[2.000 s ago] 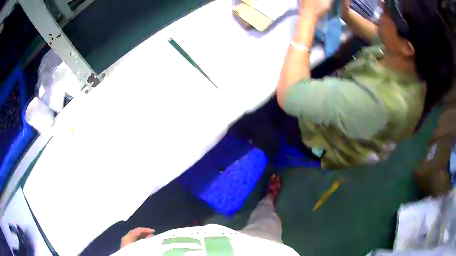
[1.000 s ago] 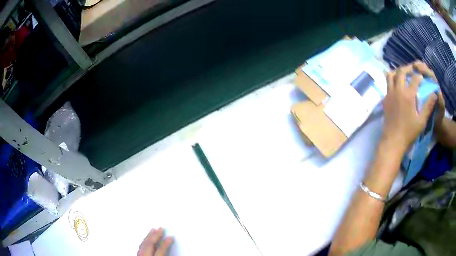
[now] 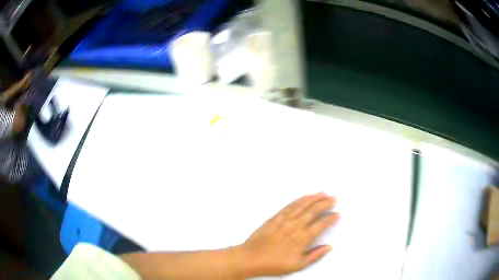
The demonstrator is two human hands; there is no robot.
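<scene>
My left hand [image 3: 290, 235] is bare and lies palm down over the white-covered worktable [image 3: 180, 164]. It reaches in from the lower left, fingers pointing right and a little spread, thumb nearest me. It holds nothing that I can see. Small yellow loops [image 3: 218, 118], blurred, possibly rubber bands, lie on the white sheet beyond the hand. My right hand is out of the picture.
A dark green conveyor [image 3: 383, 82] runs behind the table, beside a pale post [image 3: 282, 49]. White crumpled bags [image 3: 241, 57] and a blue tray [image 3: 126, 44] are at the back. A blue stool [image 3: 82, 227] stands lower left. A person's hand [image 3: 19, 90] shows far left. A brown cardboard piece [image 3: 492, 216] is at the right edge.
The view has swung left, so the neighbouring worker and light blue boxes have left the picture. My left hand and forearm now show much more, over the table.
</scene>
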